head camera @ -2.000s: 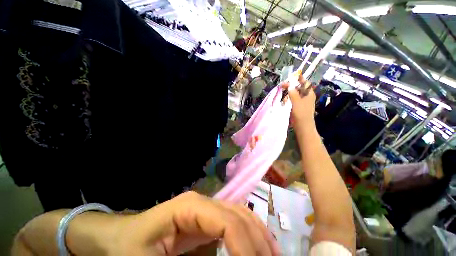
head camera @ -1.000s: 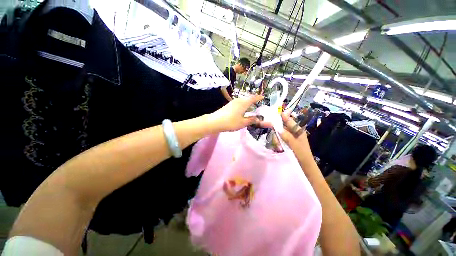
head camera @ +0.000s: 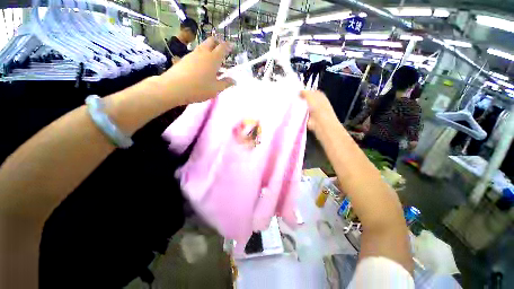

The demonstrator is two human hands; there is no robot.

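The pink top (head camera: 225,175) with a small reddish-brown motif hangs on a white hanger (head camera: 270,65) in front of me, its upper part washed out by glare. My left hand (head camera: 200,70), with a pale bangle on the wrist, is at the top's left shoulder, fingers spread; whether it touches the cloth or hanger is unclear. My right hand (head camera: 317,110) is closed on the top's right shoulder edge. The top's lower part hangs over the worktable's near side.
Black garments (head camera: 107,186) hang at the left on white hangers (head camera: 84,42). The white worktable (head camera: 310,248) below holds papers, a bottle and small supplies. One person (head camera: 394,113) stands at the right, another (head camera: 181,40) behind at the left. An empty hanger (head camera: 462,121) hangs at the right.
The view has turned right. The pink top hangs spread between my hands, which have moved apart from the hanger's neck towards the shoulders.
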